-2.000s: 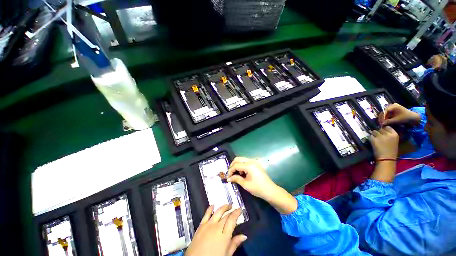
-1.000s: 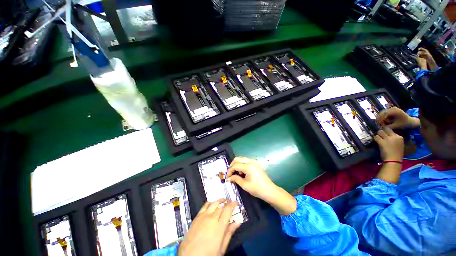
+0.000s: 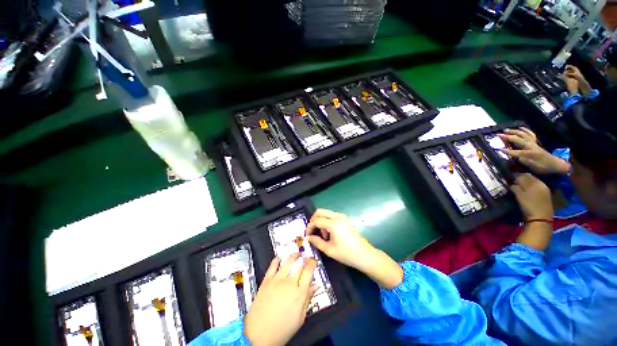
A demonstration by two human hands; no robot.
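The near black foam tray holds several phone display assemblies in a row, each with an orange-gold flex patch. Both my hands are on the rightmost phone display assembly. My right hand is at its right edge, with thumb and forefinger pinched together beside the orange patch; whether something tiny is between them is too small to tell. My left hand lies over the assembly's lower left part, fingers spread slightly, fingertips just below the orange patch. No object shows in it.
White sheets lie beyond the near tray. Stacked foam trays stand farther back. A wrapped post rises at back left. On the right, a co-worker in blue works at another foam tray; another person's hands show at far right.
My left hand has moved up the assembly, towards the orange patch. My right hand has barely moved. The neighbour's hands have shifted over their tray.
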